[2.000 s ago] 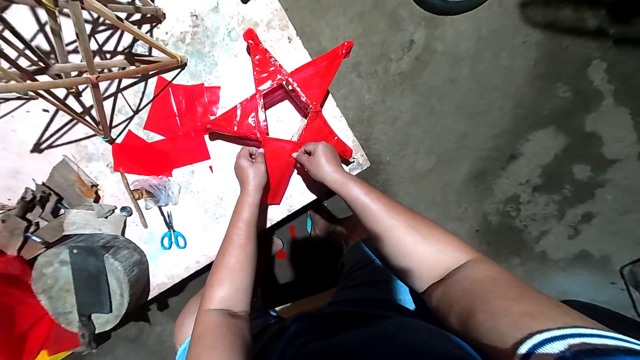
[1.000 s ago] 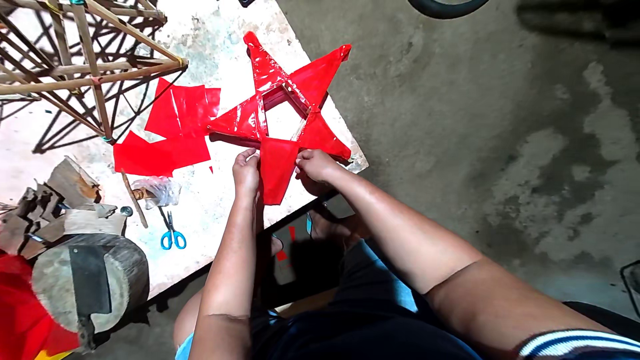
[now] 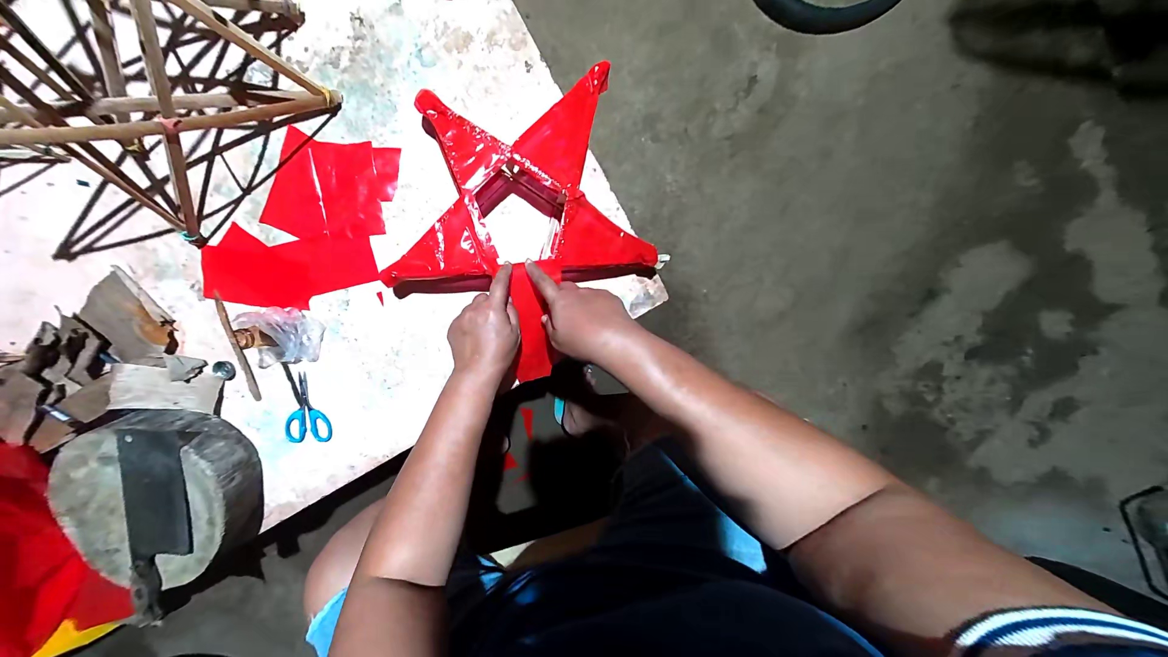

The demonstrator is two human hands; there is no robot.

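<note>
A star-shaped frame covered in glossy red film (image 3: 598,233) lies near the table's corner, with an open five-sided middle. A loose red piece (image 3: 533,338) covers its lowest point and hangs toward the table's edge. My left hand (image 3: 485,330) rests on the left side of this piece, index finger pointing up to the inner edge. On the right side my right hand (image 3: 584,319) presses the piece with an extended index finger. The two index fingertips nearly meet at its top. Whether any film is pinched under the curled fingers is hidden.
Cut red sheets (image 3: 338,192) lie left of the star. Blue-handled scissors (image 3: 307,422) and a clear plastic bag (image 3: 287,336) are nearer me. A bamboo stick frame (image 3: 169,119) stands upper left. A cleaver (image 3: 157,497) lies on a round wood block (image 3: 224,493).
The star has turned, so its upper points now lean differently and its lower right point sits higher. Both hands have moved to the top of the loose piece, with index fingers extended.
</note>
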